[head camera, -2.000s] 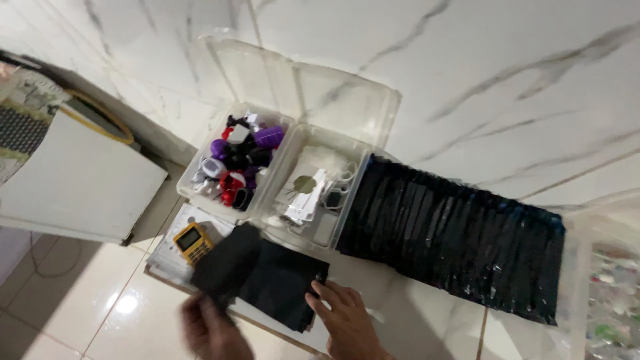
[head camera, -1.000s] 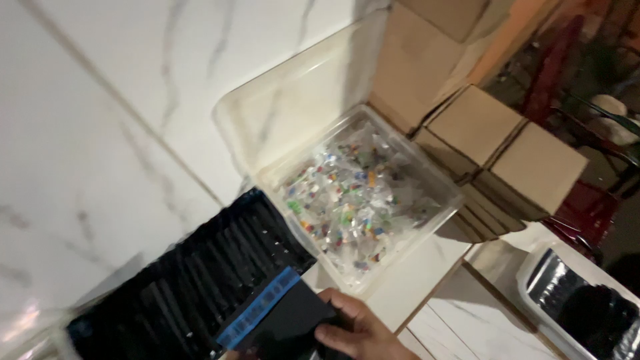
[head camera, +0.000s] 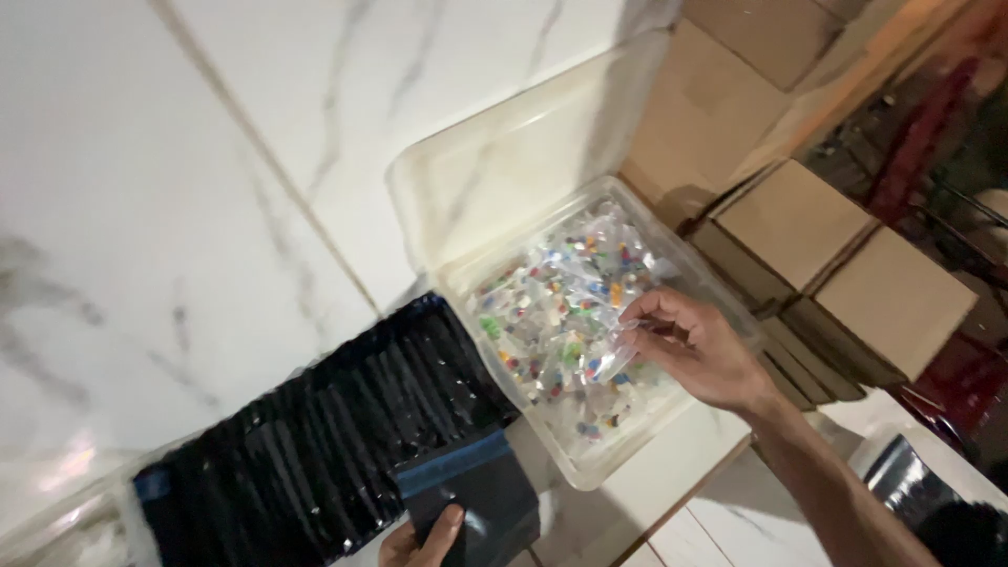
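Note:
My left hand (head camera: 429, 539), at the bottom edge, holds a black plastic pouch (head camera: 492, 504) with a blue strip along its top, thumb on the front. Over a clear plastic bin (head camera: 579, 472), my right hand (head camera: 685, 346) pinches a small clear plastic bag (head camera: 618, 358) between thumb and fingertips. Many clear bags with small multicoloured pieces (head camera: 567, 291) fill that bin. Left of it stands a long packed row of black plastic pouches (head camera: 315, 433); the held pouch is in front of the row's right end.
The bin's translucent lid (head camera: 520, 150) stands raised against the marbled wall (head camera: 236, 197). Bundled cardboard boxes (head camera: 835, 260) are stacked to the right. At the lower right, a white container (head camera: 874, 449) holds black material. Another clear bin (head camera: 79, 520) shows at the lower left.
My right hand has come over the bin and taken hold of a small clear bag. The pouch is in my left hand. The view has swung right since the oldest frame.

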